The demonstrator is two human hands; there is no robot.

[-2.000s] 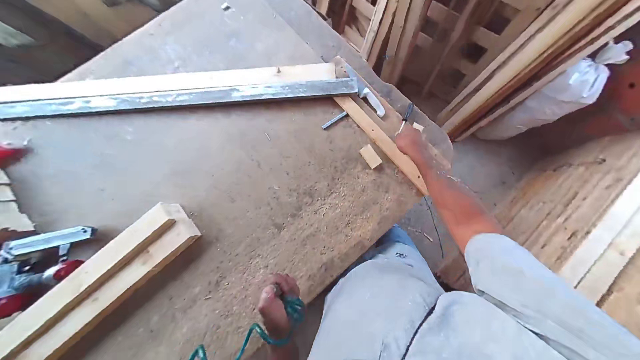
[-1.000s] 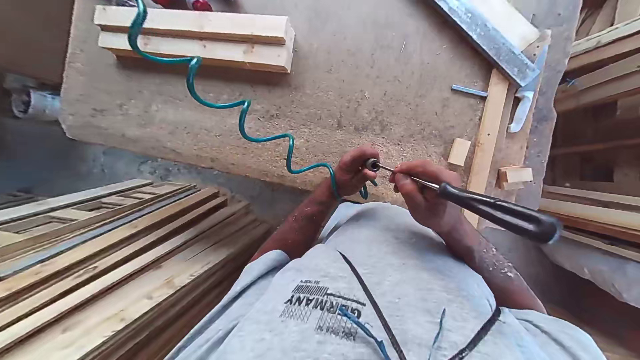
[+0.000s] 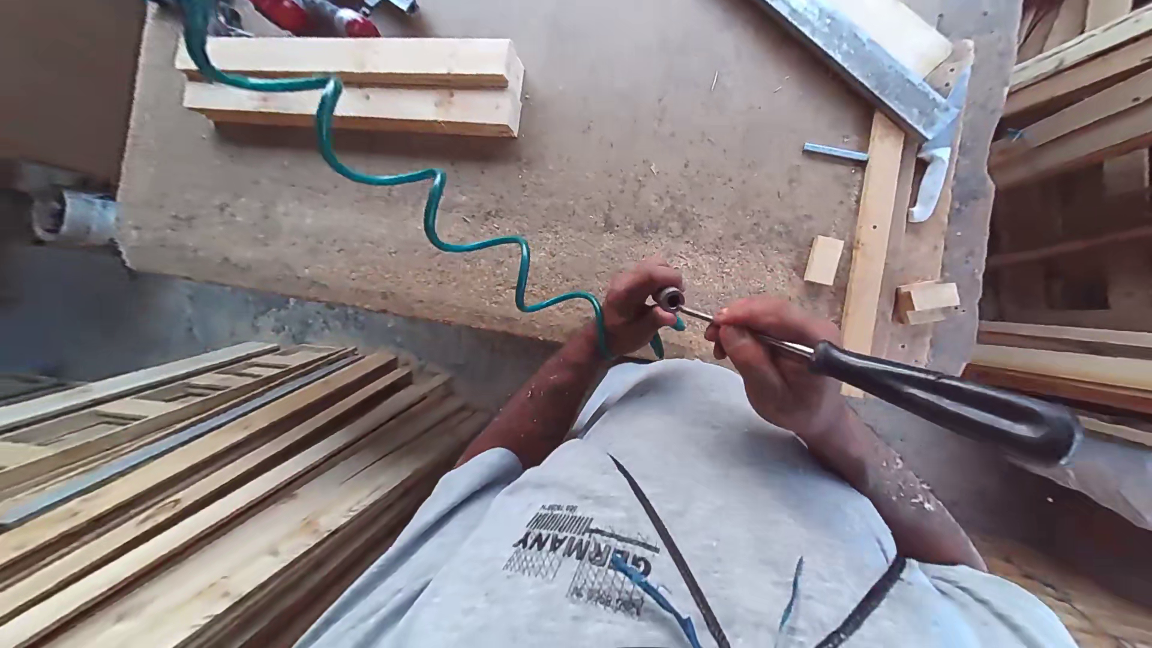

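Observation:
My left hand (image 3: 639,306) grips the metal fitting (image 3: 670,299) at the end of a green coiled air hose (image 3: 432,207), held near the bench's front edge. My right hand (image 3: 783,360) holds a screwdriver by its metal shaft (image 3: 787,345). The screwdriver's black handle (image 3: 945,400) points down to the right, past my forearm. Its tip is at the fitting's opening; whether it is inside, I cannot tell. Sawdust lies on the bench beyond both hands.
On the workbench (image 3: 612,108) lie stacked timber pieces (image 3: 360,85), a metal bar (image 3: 864,63), a small metal rod (image 3: 835,152), a wood strip (image 3: 873,225) and small blocks (image 3: 823,260). Long boards (image 3: 225,486) stand at lower left, more timber (image 3: 1080,117) at right.
The view has swung round. Two seconds ago my right hand was at the wood strip on the bench corner; now it holds the screwdriver up against the hose fitting in my left hand.

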